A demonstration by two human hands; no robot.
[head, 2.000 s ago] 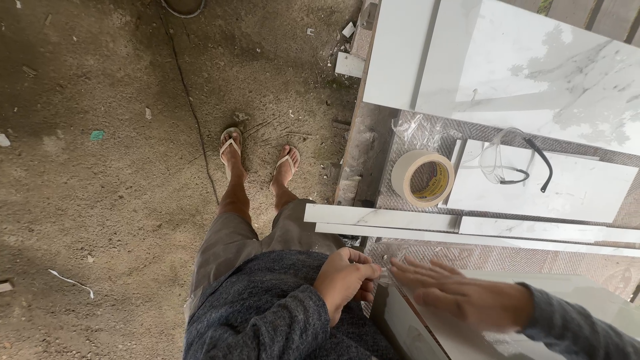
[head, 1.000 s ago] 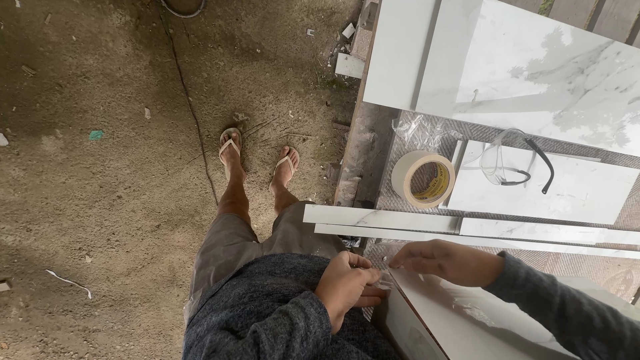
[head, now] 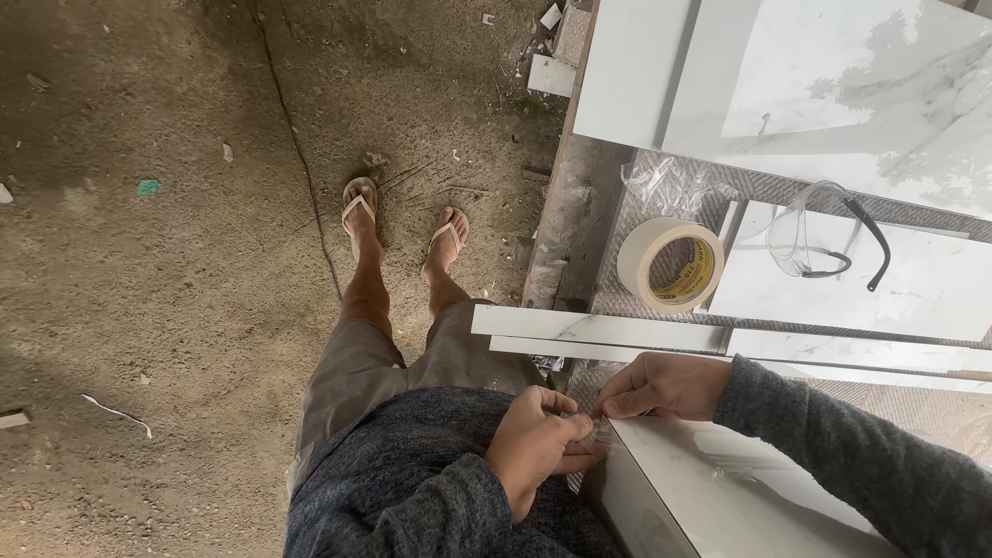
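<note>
My left hand [head: 542, 443] pinches a bit of clear plastic film [head: 603, 435] at the near corner of a white, glossy tile-like panel [head: 744, 473]. From the right, my right hand [head: 666, 386] reaches over the panel, its thumb and fingers bent close together at the same corner. Whether film lies between its fingertips is hidden. The panel's side face drops away below its dark edge. Just beyond my hands lie narrow white marbled strips [head: 604, 327], with a roll of masking tape [head: 635, 260] behind them.
Clear safety glasses [head: 790, 240] rest on a white tile piece [head: 914, 291]. Large marbled tiles [head: 814, 93] lie at the upper right, crumpled clear plastic [head: 674, 184] beside them. Tile scraps [head: 552, 75] lie by the table edge. My feet in flip-flops [head: 360, 203] stand on rough concrete.
My right hand, spread flat over the panel two seconds ago, has drawn its fingers together at the corner beside my left hand. My left hand has stayed about there.
</note>
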